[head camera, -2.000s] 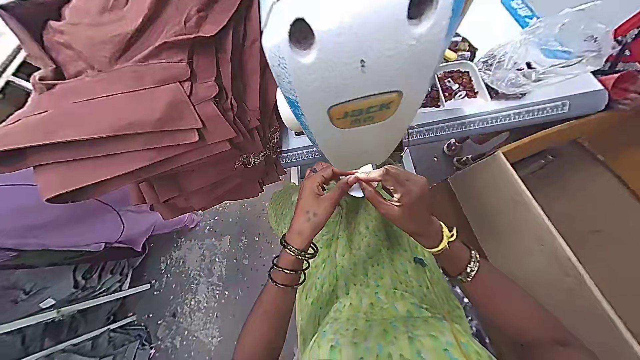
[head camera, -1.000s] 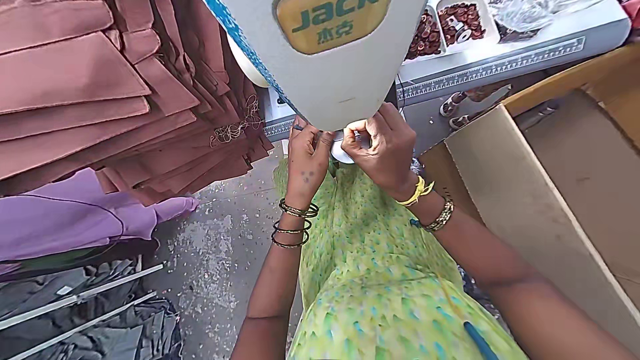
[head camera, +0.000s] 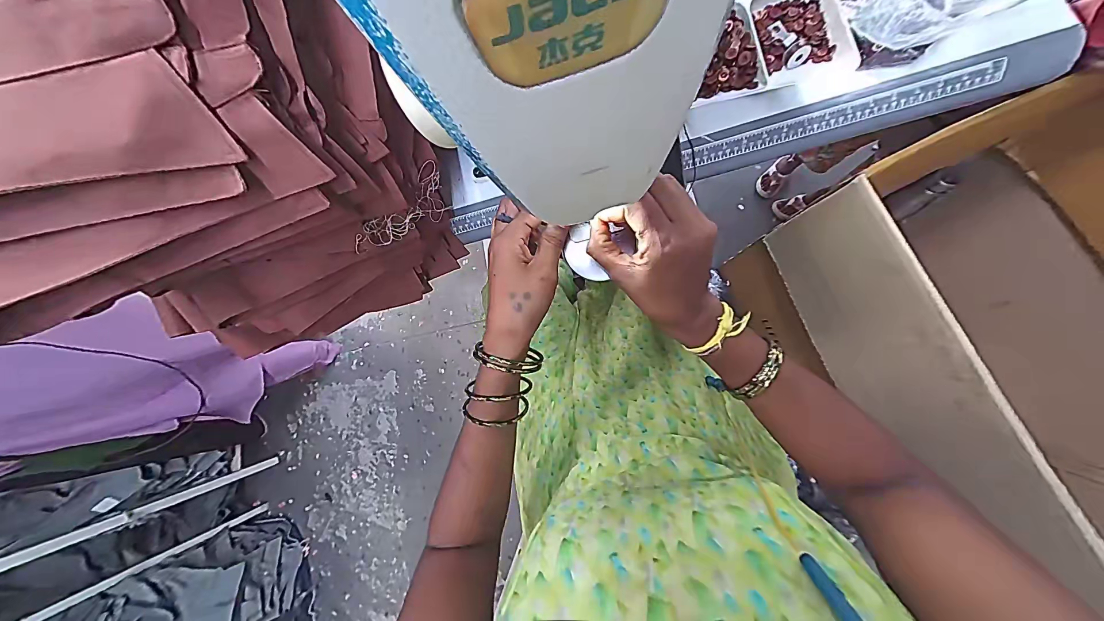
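The white head of a Jack sewing machine (head camera: 595, 129) fills the top centre. Just under its lower end, my left hand (head camera: 524, 267) has thumb and forefinger pinched together at the left edge of a round white disc (head camera: 586, 259), perhaps a bobbin. On the disc's other side, my right hand (head camera: 657, 254) bends its thumb and forefinger into a ring, tips close together near the disc. Whether either hand holds thread or another small thing cannot be made out. The machine head hides part of the area above the fingertips.
Stacked reddish-brown cloth pieces (head camera: 112, 129) lie left, with loose threads (head camera: 397, 220) at their edge. Below are lilac cloth (head camera: 129, 371) and dark cloth (head camera: 172, 578). Trays of brown buttons (head camera: 793, 34) stand on the table with a ruler strip (head camera: 845, 112). An open cardboard box (head camera: 897, 293) is at right.
My hands have moved apart from where they met two seconds ago, showing more of the white disc between them. The view has moved closer to the machine.
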